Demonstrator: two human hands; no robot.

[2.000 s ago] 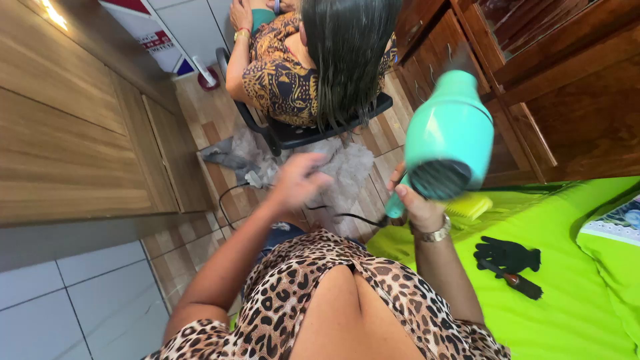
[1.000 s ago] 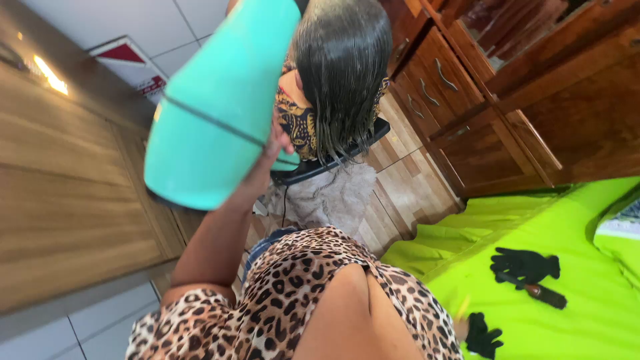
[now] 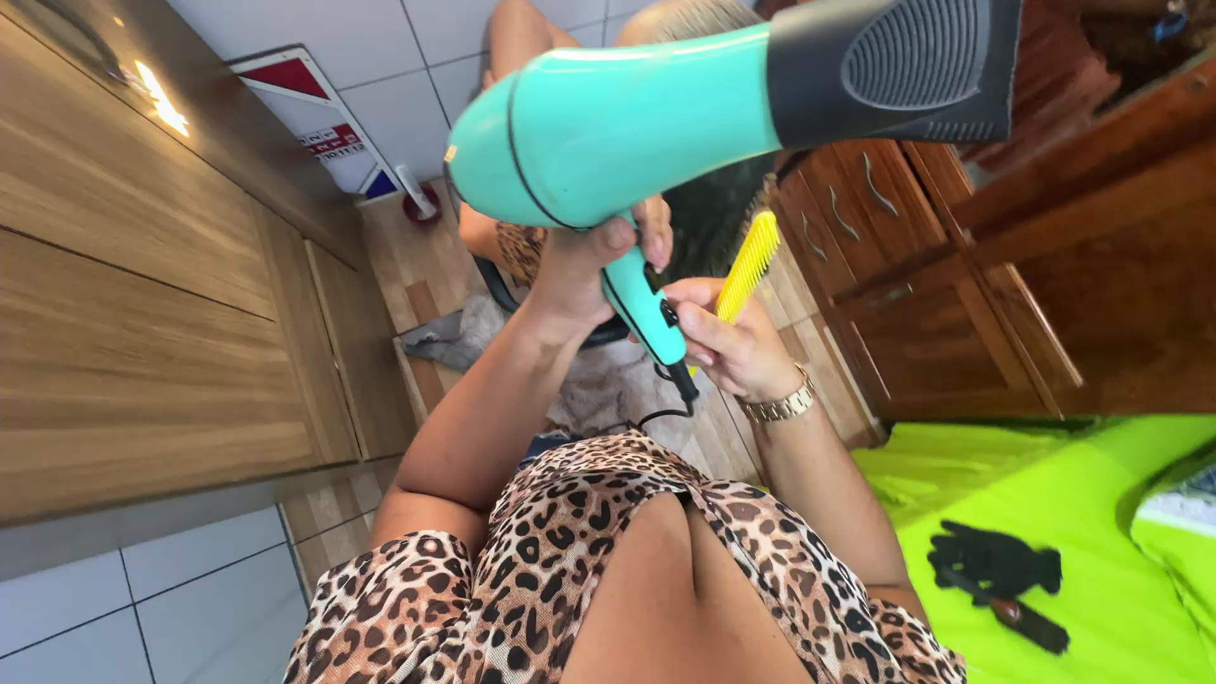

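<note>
A turquoise hair dryer (image 3: 627, 114) with a black nozzle pointing right is raised in front of me. My left hand (image 3: 584, 271) grips the top of its handle. My right hand (image 3: 727, 342) holds a yellow comb (image 3: 749, 266), its teeth upward, and its fingers touch the switch area low on the dryer's handle. A black cord hangs from the handle's end. Beyond the dryer sits a person with long dark hair (image 3: 708, 218), partly hidden by it.
Wooden drawers and cabinets (image 3: 931, 332) stand at the right, wood panels (image 3: 142, 285) at the left. A green cloth (image 3: 950, 627) bears a black glove (image 3: 993, 560) and a dark brush (image 3: 1031, 625). A grey cloth (image 3: 608, 389) lies on the floor below the chair.
The dryer has turned, its black nozzle now showing at the right. My right hand has come to the handle with the yellow comb in it; a second ago it was low over the green cloth.
</note>
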